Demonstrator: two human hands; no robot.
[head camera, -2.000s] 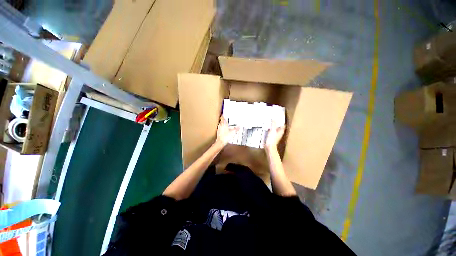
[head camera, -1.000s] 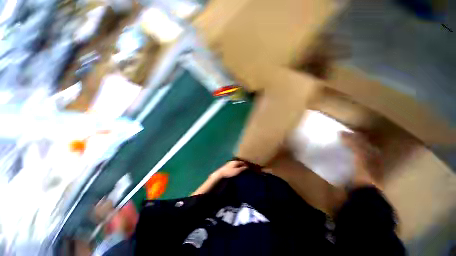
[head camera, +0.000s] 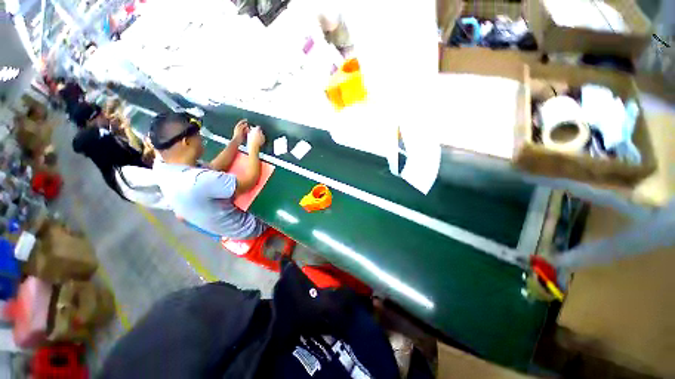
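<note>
Neither of my hands shows; only my dark sleeves and clothing are at the bottom. Nearest in front of me is the green bench (head camera: 355, 248). An orange tape dispenser (head camera: 317, 198) lies on it. Two small white product boxes (head camera: 300, 149) lie on the conveyor belt (head camera: 474, 198), beyond the pale guide rail (head camera: 385, 206). Only a small part of the shipping carton (head camera: 474, 366) seems to show at the bottom edge; its inside is out of view.
A seated person (head camera: 203, 178) works at a red-pink mat (head camera: 255, 185), with another person beyond. Scissors (head camera: 546, 274) stand at the line end. A shelf above holds an open box of rolls (head camera: 592, 166) and a large orange dispenser (head camera: 346, 84). Cartons stand at left.
The view has swung left from the carton to the bench and line. My hands and the white block of product boxes have left the picture. The neighbouring worker has come into clear view.
</note>
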